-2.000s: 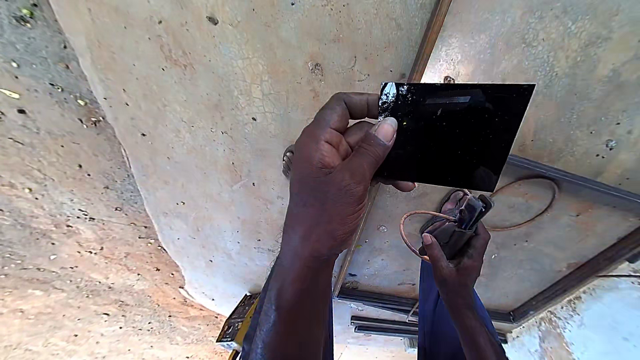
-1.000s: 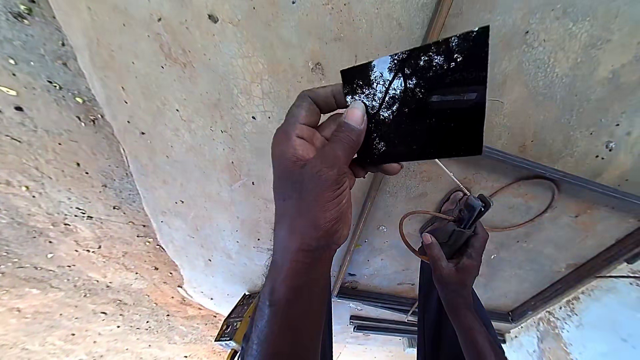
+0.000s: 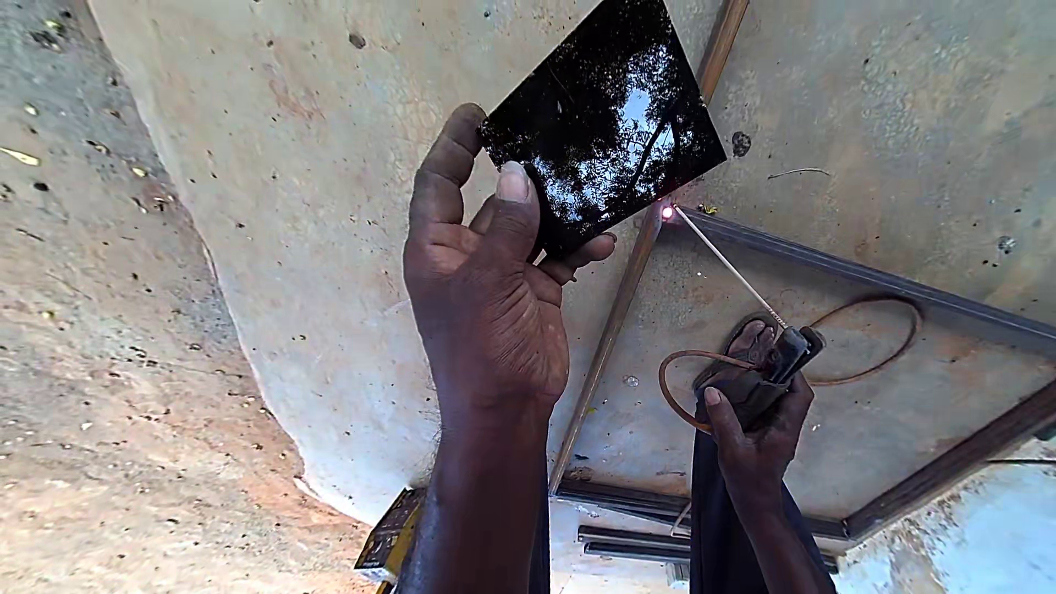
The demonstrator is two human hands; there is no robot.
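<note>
My left hand (image 3: 495, 280) grips a dark welding glass plate (image 3: 610, 124) by its lower left edge, tilted, with trees and sky mirrored in it. Lower right, my right hand (image 3: 759, 437) is closed around a black electrode holder (image 3: 771, 375) with a brown cable (image 3: 681, 396). A thin welding electrode (image 3: 730, 268) slants up and left from its jaws. Near its tip, a small pink-white glow (image 3: 667, 213) shines at the corner where a brown metal bar (image 3: 606, 363) meets a grey metal bar (image 3: 866, 285) of a frame on the concrete. The plate's lower edge is just above the glow.
The frame's dark far bars (image 3: 949, 462) run along the lower right. Short dark metal tubes (image 3: 627, 544) lie near my legs. A black and yellow box (image 3: 388, 532) stands at bottom left. A sandalled foot (image 3: 751, 338) is inside the frame. Rough dirt (image 3: 124, 371) borders the concrete slab.
The dark glass has turned and tilted in my left hand. A glow shows at the frame corner, where none was seen before. My right hand still holds the electrode holder in about the same place.
</note>
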